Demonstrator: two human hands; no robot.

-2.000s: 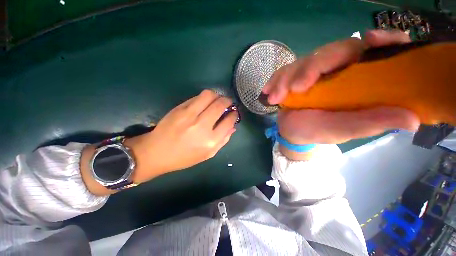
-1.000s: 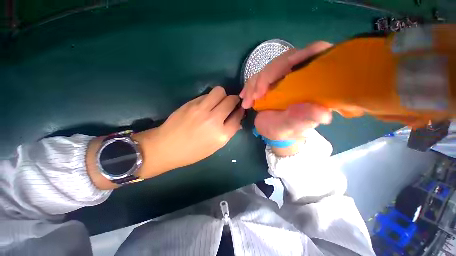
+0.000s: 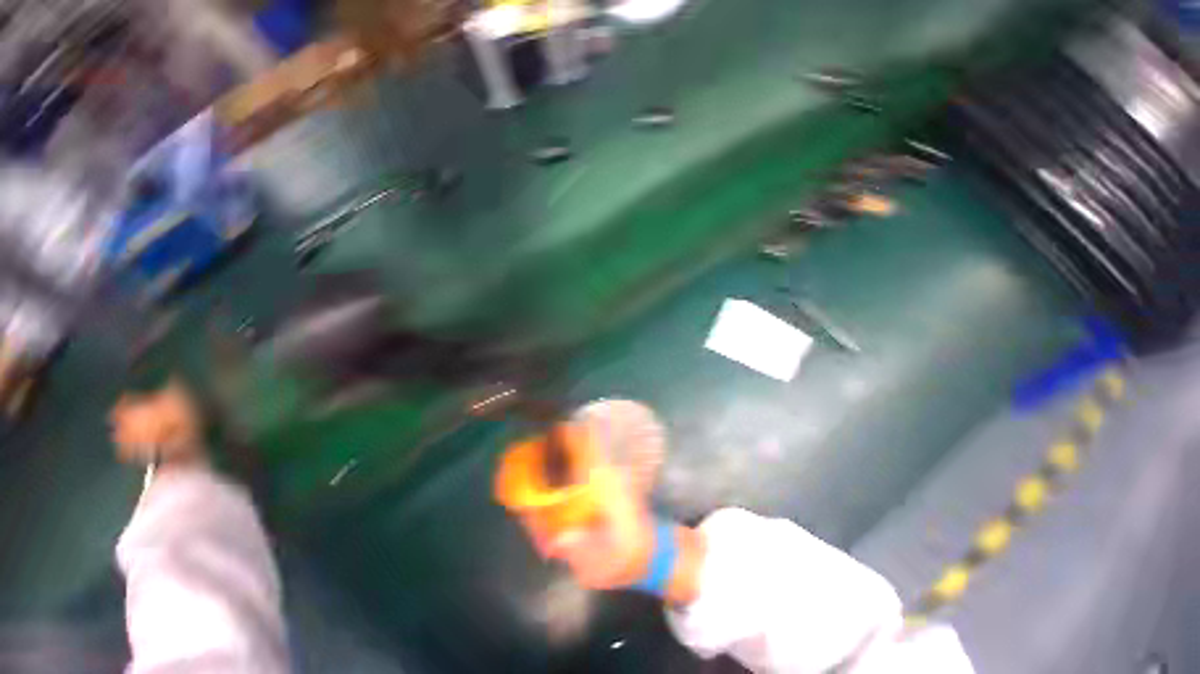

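Note:
The view is strongly blurred. My right hand (image 3: 599,533), with a blue band on its wrist, is closed around the orange electric screwdriver (image 3: 546,474), which shows its dark rear end. The round screw dish (image 3: 628,441) lies just beyond this hand, partly covered by it. My left hand (image 3: 158,424) is small and blurred at the far left, its arm stretched away from the right one. Its fingers and anything in them cannot be made out. The small unit cannot be told in either hand.
A green conveyor belt (image 3: 599,152) with spaced dark units crosses beyond the bench (image 3: 717,454). A white paper slip (image 3: 759,340) lies beside a thin dark stick (image 3: 826,327). Several small units (image 3: 842,198) lie further back. Stacked black trays (image 3: 1092,171) stand at right. A blue bin (image 3: 184,231) is at upper left.
The view has swung up and to the right. My left hand has moved away from the right hand to the far left. The screwdriver has left the left fingertips and now shows its rear end.

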